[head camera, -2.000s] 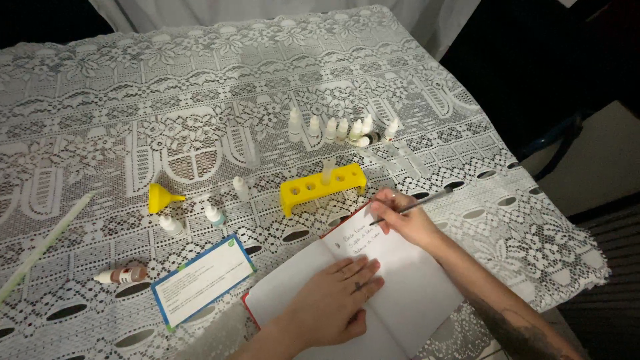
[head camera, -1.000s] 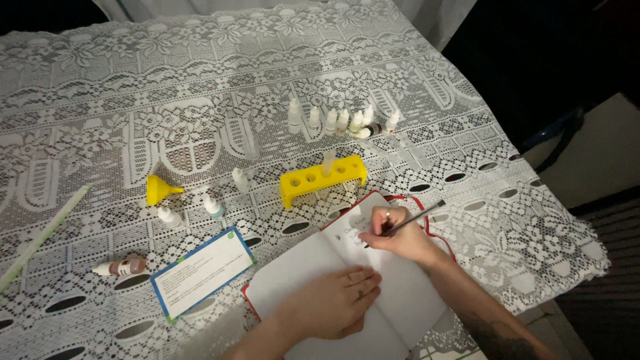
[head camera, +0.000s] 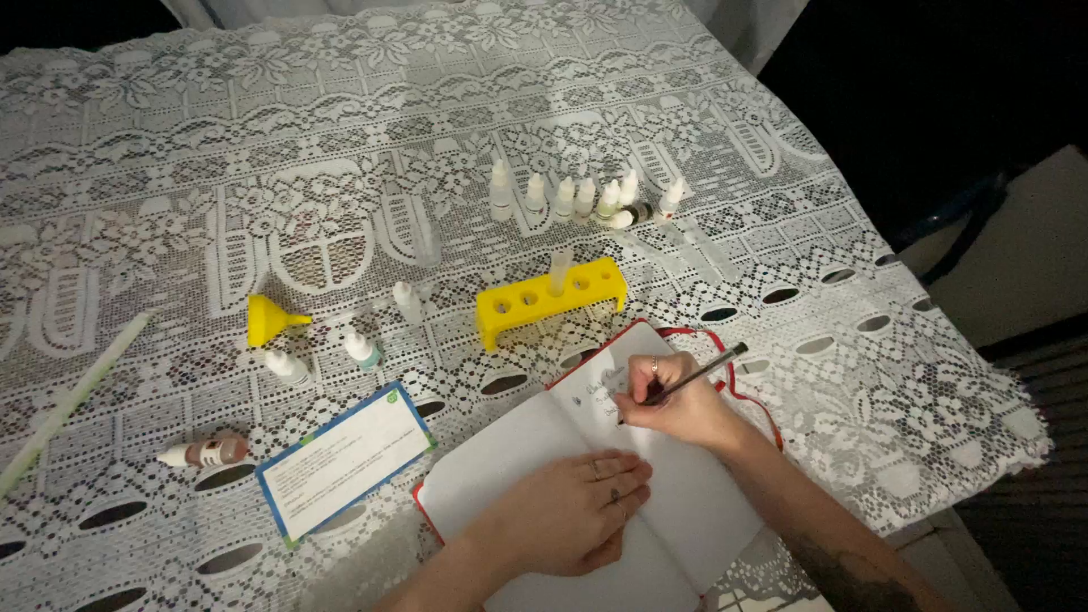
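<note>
An open notebook with a red cover (head camera: 501, 459) lies on the lace tablecloth, with handwriting near the top of its right page. My right hand (head camera: 676, 399) grips a pen (head camera: 701, 372), its tip down at the written lines. Flat across the lower part of the pages rests my left hand (head camera: 578, 510), ringed fingers a little apart and holding nothing. Just beyond the notebook stands a yellow test tube rack (head camera: 552, 296) with one clear tube (head camera: 560, 272) in it. A printed card with a blue border (head camera: 347, 459) lies left of the notebook.
Several dropper bottles (head camera: 585, 200) stand in a row at the back, a dark one (head camera: 631, 215) lying among them. A yellow funnel (head camera: 270, 320), small white-capped bottles (head camera: 363, 349) and a reddish-brown bottle (head camera: 208, 452) are at the left. The table edge (head camera: 850, 208) runs down the right.
The pen has been tilted differently in my right hand, which has moved slightly down the page since the first frame. More handwriting shows than before. My left hand stays on the notebook.
</note>
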